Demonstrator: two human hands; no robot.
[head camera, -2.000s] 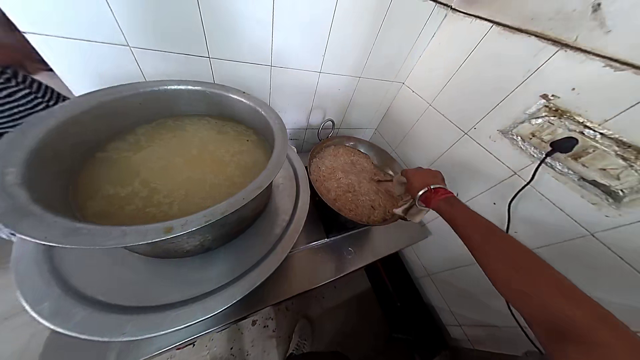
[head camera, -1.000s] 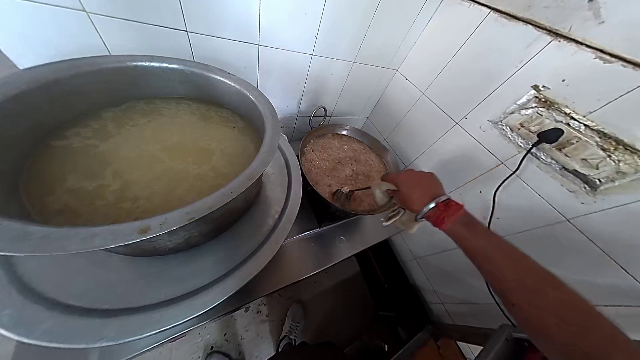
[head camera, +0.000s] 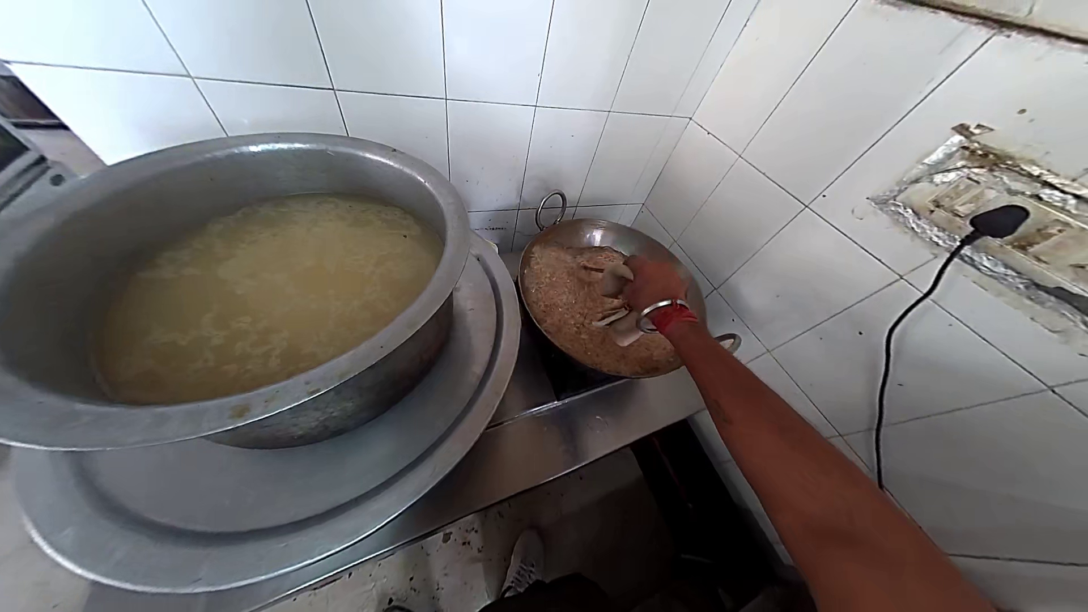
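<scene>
My right hand (head camera: 656, 287), with a metal bangle and a red thread at the wrist, reaches over a round metal kadai (head camera: 595, 229). It grips a cloth (head camera: 618, 279) wrapped about the handle of a stirring utensil, whose head is hidden. Brown, grainy food (head camera: 565, 293) fills much of the kadai. To the left, a large metal pot (head camera: 340, 421) of cloudy yellowish liquid (head camera: 272, 297) rests on a wide round metal tray or lid (head camera: 195, 501). My left hand is out of view.
The kadai sits at the tiled corner on a steel counter or stove (head camera: 578, 433). A black plug (head camera: 999, 221) is in a worn wall socket at right, its cord (head camera: 888, 365) hanging down the tiles. A shoe (head camera: 524, 561) shows on the floor below.
My right hand has moved from the kadai's near right edge inward over the food, with the cloth and utensil in it. The view has shifted somewhat.
</scene>
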